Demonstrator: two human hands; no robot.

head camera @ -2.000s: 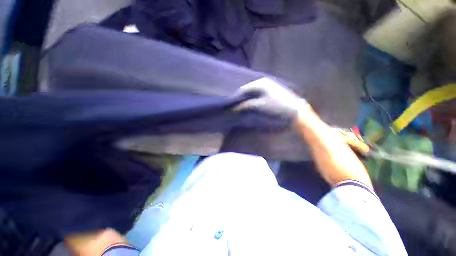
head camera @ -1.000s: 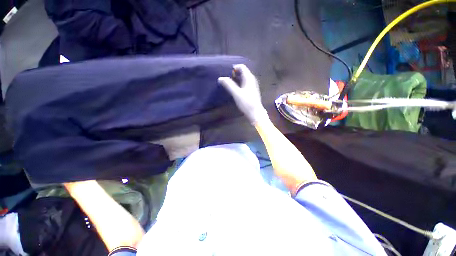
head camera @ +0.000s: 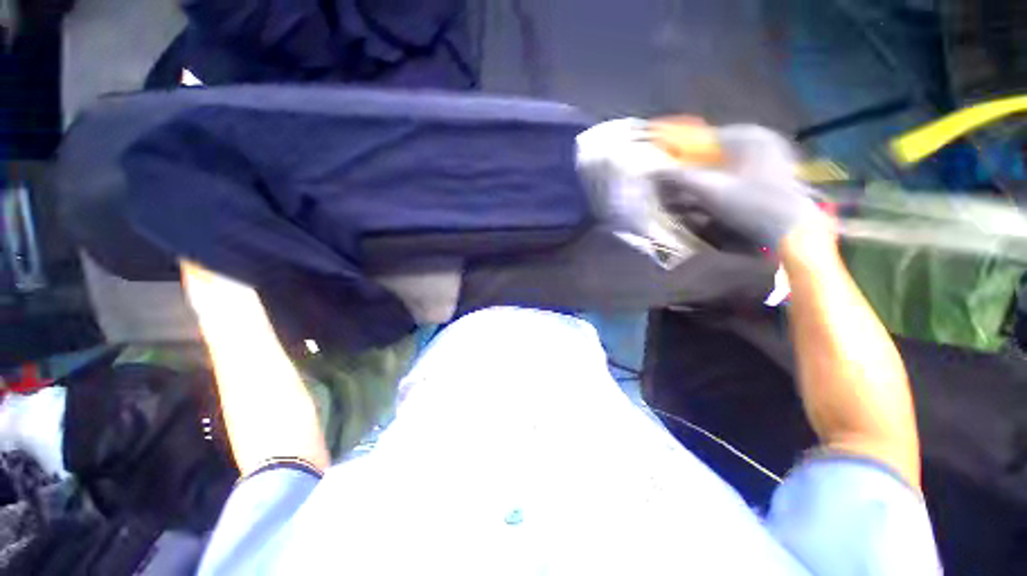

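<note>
A dark navy garment lies over the padded sleeve board, with loose folds on its left part. My right hand, in a grey glove, is closed around the orange-brown handle of the steam iron. The iron is blurred and sits at the right end of the garment; whether it touches the cloth I cannot tell. My left forearm reaches up to the garment's lower left side; the bare left hand itself is hidden under the cloth.
More navy cloth lies behind the board. A whitish hose runs right from the iron. A yellow hose is at upper right, above green cloth. A dark pile and white cloth are at lower left.
My right hand has moved from the garment's right end to the parked iron, taken hold of it and brought it left to the garment. My left arm has moved up with the cloth.
</note>
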